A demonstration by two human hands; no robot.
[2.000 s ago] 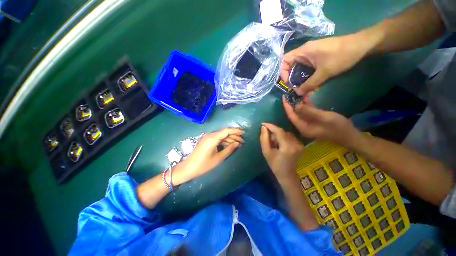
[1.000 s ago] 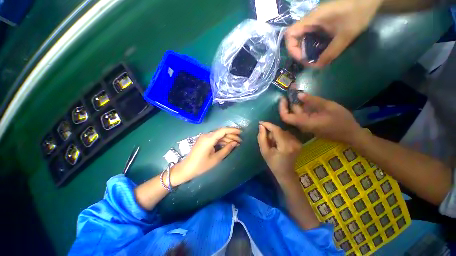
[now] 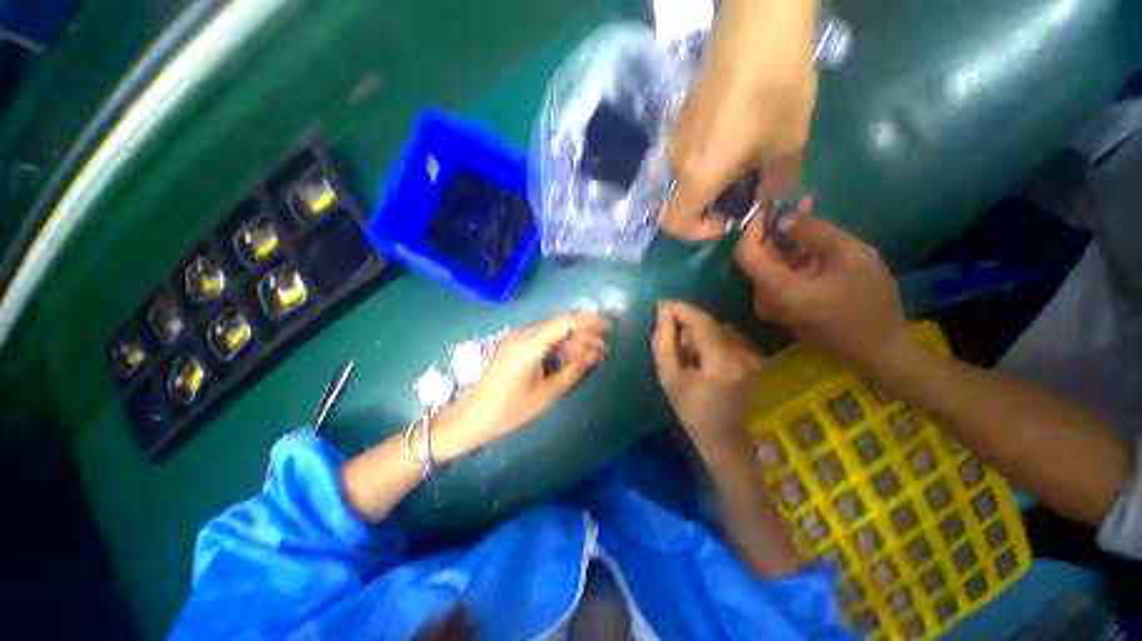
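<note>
My left hand [image 3: 520, 382] rests over the green bench with its fingers loosely curled; I see nothing clearly held in it. My right hand [image 3: 708, 373] is a little to the right, thumb and fingertips close together, with nothing visible in it. A gap of bare mat lies between the two hands. Silver-white boards [image 3: 468, 361] lie loose just behind my left hand. Another person's hands hold a dark watch housing [image 3: 736, 198] and a small dark piece [image 3: 787, 225], close together, beyond my right hand. The picture is somewhat blurred.
A black parts tray [image 3: 336, 254] with housings stands at the left, tweezers [image 3: 334, 394] near it. A blue bin [image 3: 398, 215] holds dark parts. A clear plastic bag [image 3: 564, 188] lies beside it. A yellow grid tray [image 3: 820, 461] is at the right, under the other person's forearm.
The other person's upper hand swings in from the right to above the bench's middle, and their two hands come together. The housing on the mat is no longer visible. My hands stay nearly still.
</note>
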